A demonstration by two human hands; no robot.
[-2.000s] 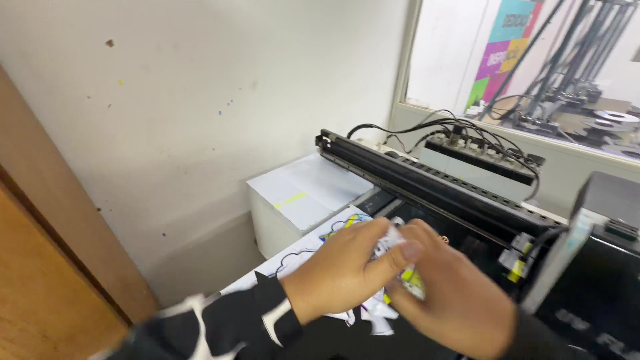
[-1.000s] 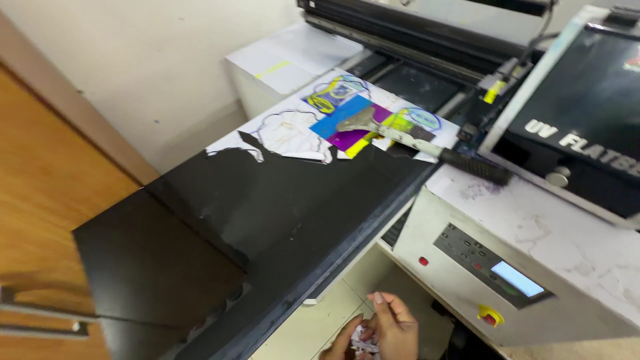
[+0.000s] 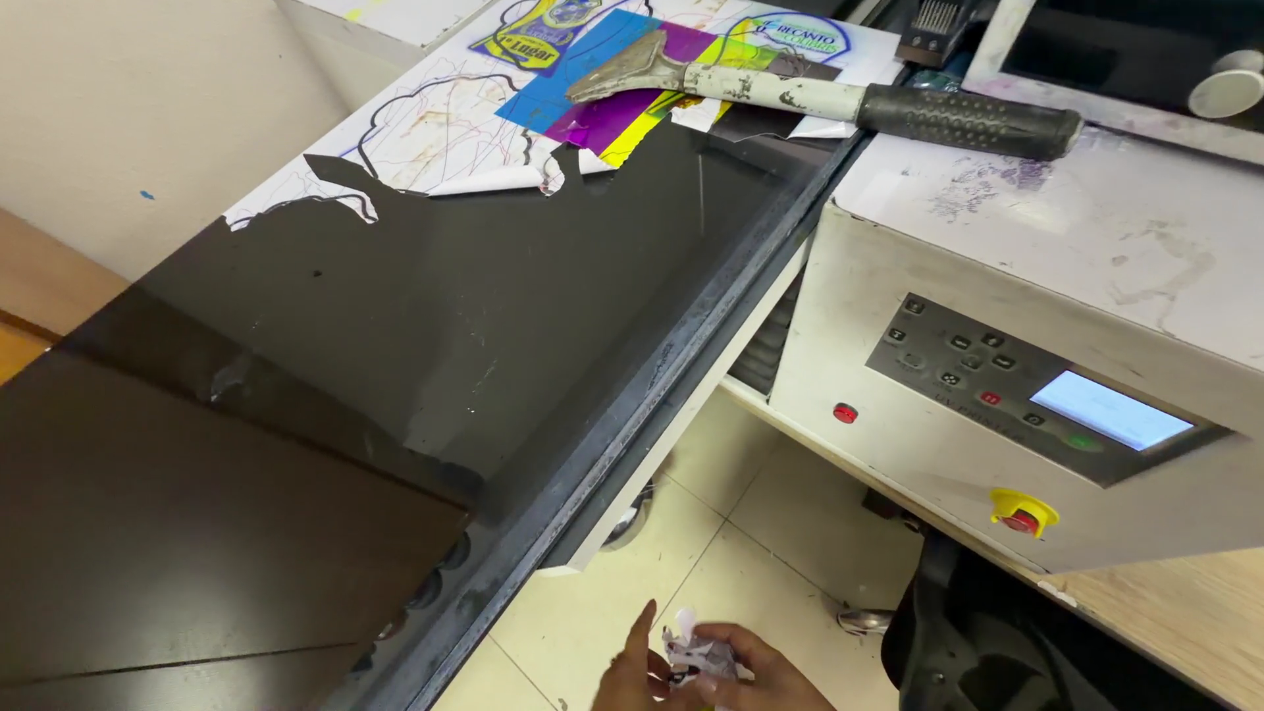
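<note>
At the bottom of the view, beyond the near edge of the black printer bed, my left hand and my right hand are close together. Between them is a crumpled ball of white film or paper. My right fingers close on it; the left index finger points up and its other fingers touch the ball. A scraper with a worn white shaft and black grip lies across the printed sheet, whose near edge is torn and curled. Its blade rests over blue and purple printing.
The UV printer's housing stands at the right, with a control panel, a lit display and a red emergency stop button. Below it is a black chair. A beige wall borders the bed at the left.
My hands have moved from above the sheet at the printer to below the bed's near edge, still around the crumpled piece. The view has swung down and closer.
</note>
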